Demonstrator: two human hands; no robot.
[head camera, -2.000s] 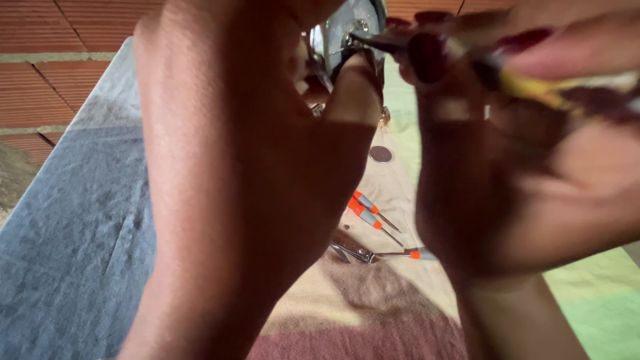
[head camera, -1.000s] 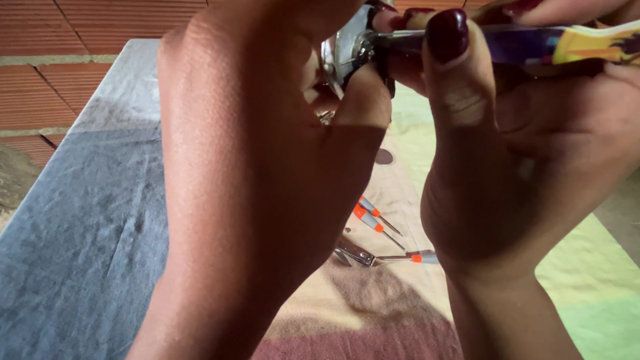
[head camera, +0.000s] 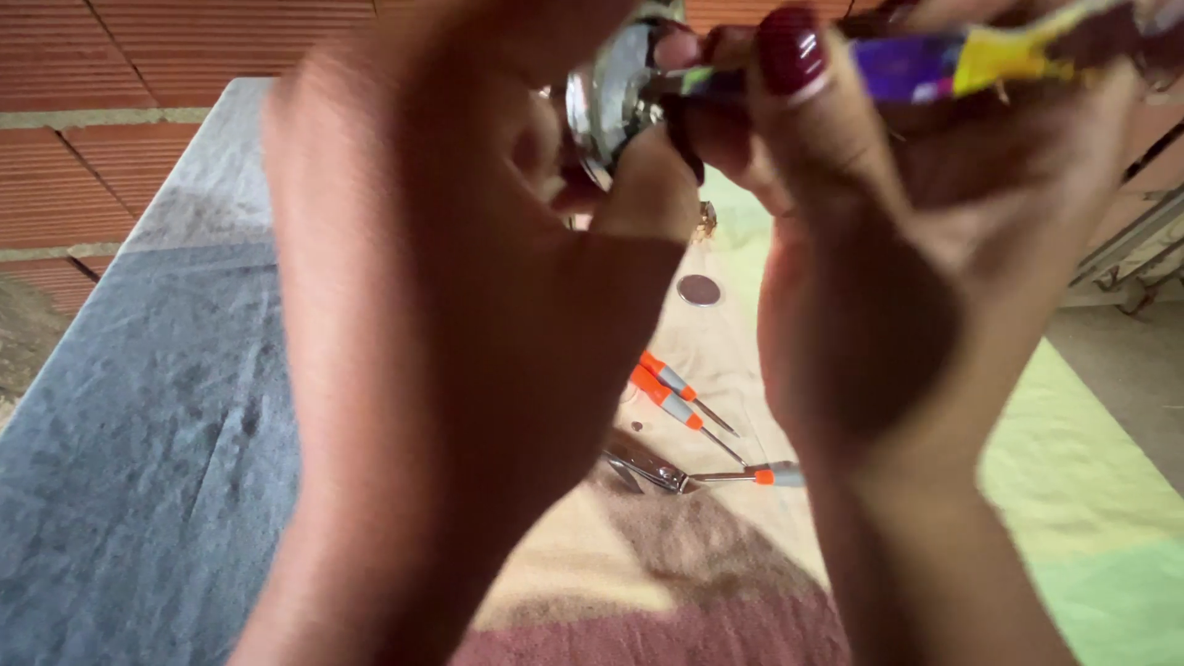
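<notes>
Near the top middle, my left hand (head camera: 481, 240) grips a round metal case (head camera: 610, 97), perhaps of a watch, between its thumb and fingers. My right hand (head camera: 860, 194) is shut on a slim tool with a purple and yellow patterned handle (head camera: 911, 67). The tool points left, and its narrow end is at the face of the metal case. Fingers hide much of the case and the exact contact. My right fingertips are close beside my left thumb. Both hands are partly blurred and stand above the cloth.
On the striped tablecloth (head camera: 555, 592) lie small orange and grey screwdrivers (head camera: 668, 398), another screwdriver (head camera: 777, 475), a nail clipper (head camera: 647, 465), a dark round disc (head camera: 698, 290) and a small gold-coloured thing (head camera: 708, 222). A brick wall (head camera: 213, 55) stands behind.
The patterned handle has tilted, its far end now higher than a second ago. My left hand still holds the metal case.
</notes>
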